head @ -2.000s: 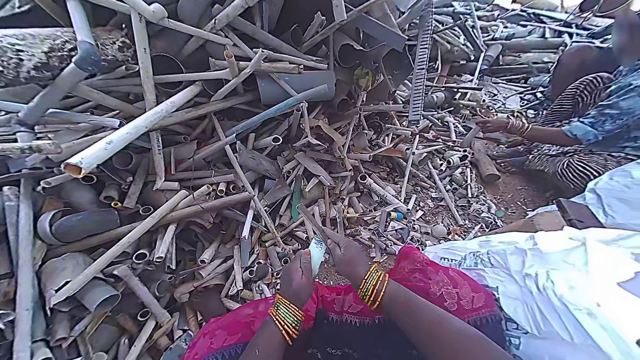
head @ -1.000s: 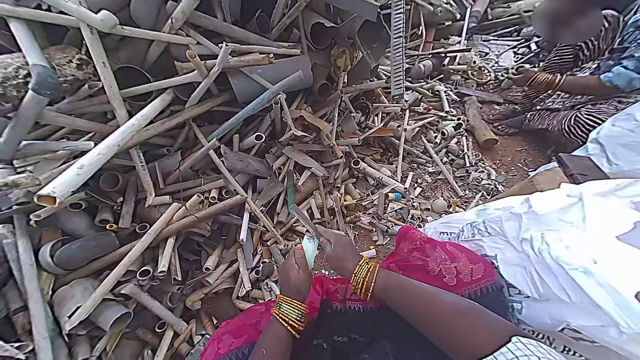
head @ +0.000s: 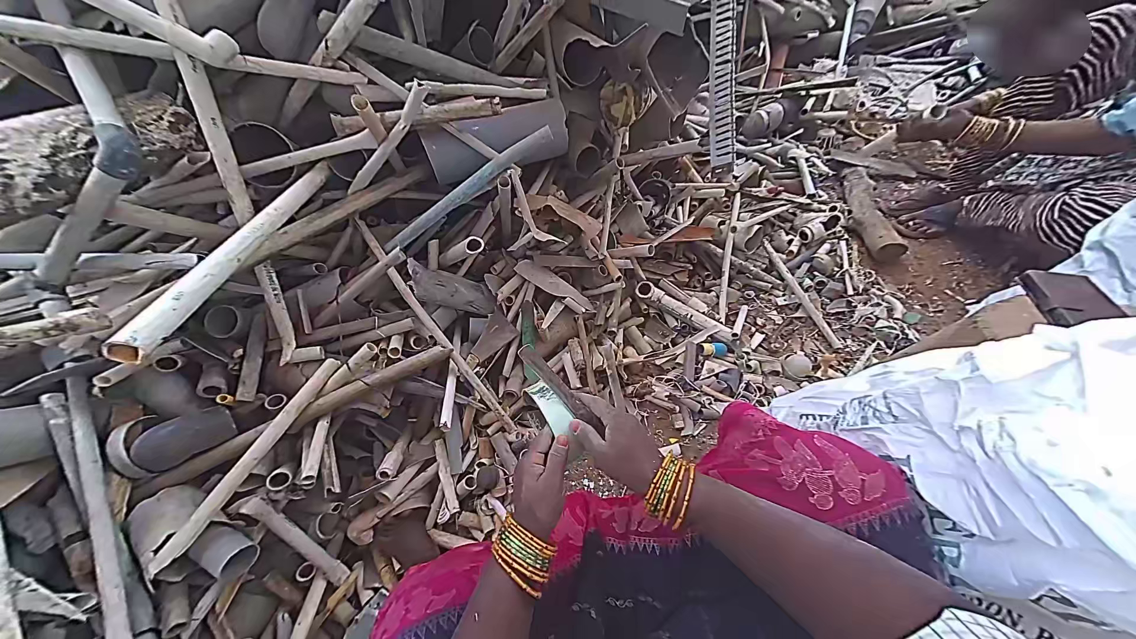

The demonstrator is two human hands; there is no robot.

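Observation:
Low in the middle of the view, my left hand [head: 540, 484] grips a pale green-white piece [head: 552, 406], which looks like plastic and bears a dark mark. Close on its right, my right hand [head: 621, 444] holds a dark, flat blade-like tool [head: 557, 382], whose length lies along the piece's upper right side. Whether blade and piece touch is not clear. Bangles circle both wrists. The pink and dark cloth [head: 799, 457] over my lap lies beneath my forearms.
A heap of plastic pipe scraps [head: 444, 288] fills the left and middle. A white printed sack [head: 1003, 444] lies at right, with a dark block [head: 1072, 297] beyond it. A co-worker's hand [head: 932, 129] is at upper right, near a short log-like piece [head: 871, 213].
More of the pale piece shows above my left hand than a second ago. The co-worker's hand now holds a small pipe-like piece. Both my hands stay close together.

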